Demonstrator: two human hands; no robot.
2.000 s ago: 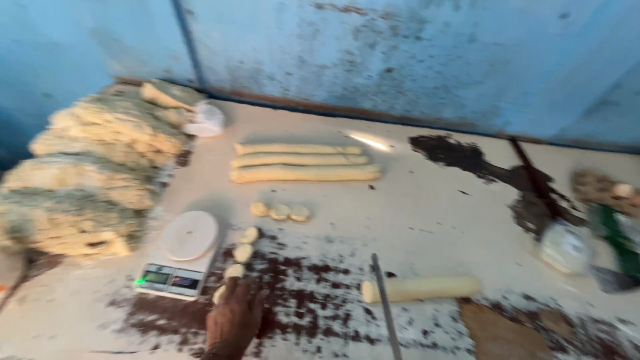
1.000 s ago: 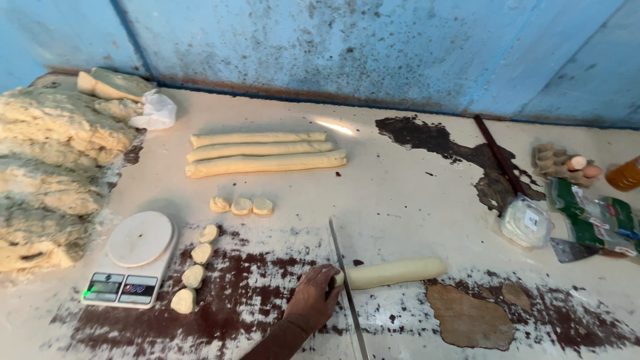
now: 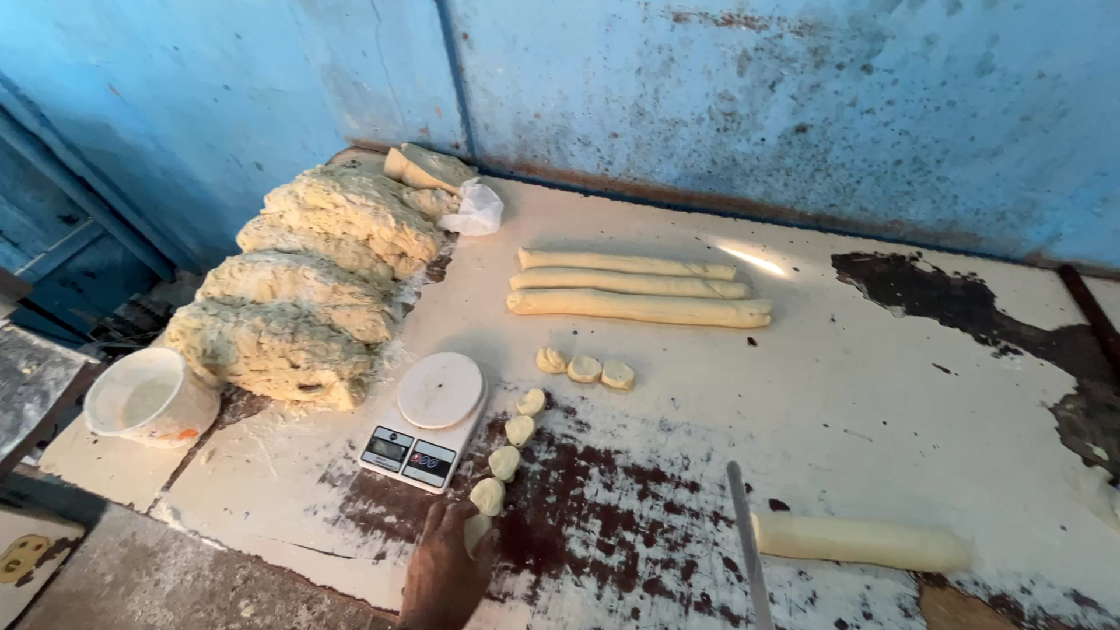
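Observation:
My left hand (image 3: 448, 560) is at the bottom, its fingers closed on a round cut dough piece (image 3: 477, 532) at the near end of a line of several dough pieces (image 3: 505, 463). Just left of this line is a white digital kitchen scale (image 3: 440, 390) with a bare platform. Behind, three more dough pieces (image 3: 584, 368) sit in a row. A long metal blade (image 3: 747, 534) points away from me, by the left end of a thick dough log (image 3: 862, 541). Its handle and my right hand are out of view.
Three long dough rolls (image 3: 639, 304) lie side by side further back. A large dough mass (image 3: 297, 293) fills the left of the table, with a white plastic bag (image 3: 477, 208) behind and a plastic tub (image 3: 149, 398) at its near end. A blue wall (image 3: 752, 105) borders the table.
My left hand has moved left from the cut end of the dough log, beside the blade, to the line of pieces, where it now holds a piece. The view has swung left.

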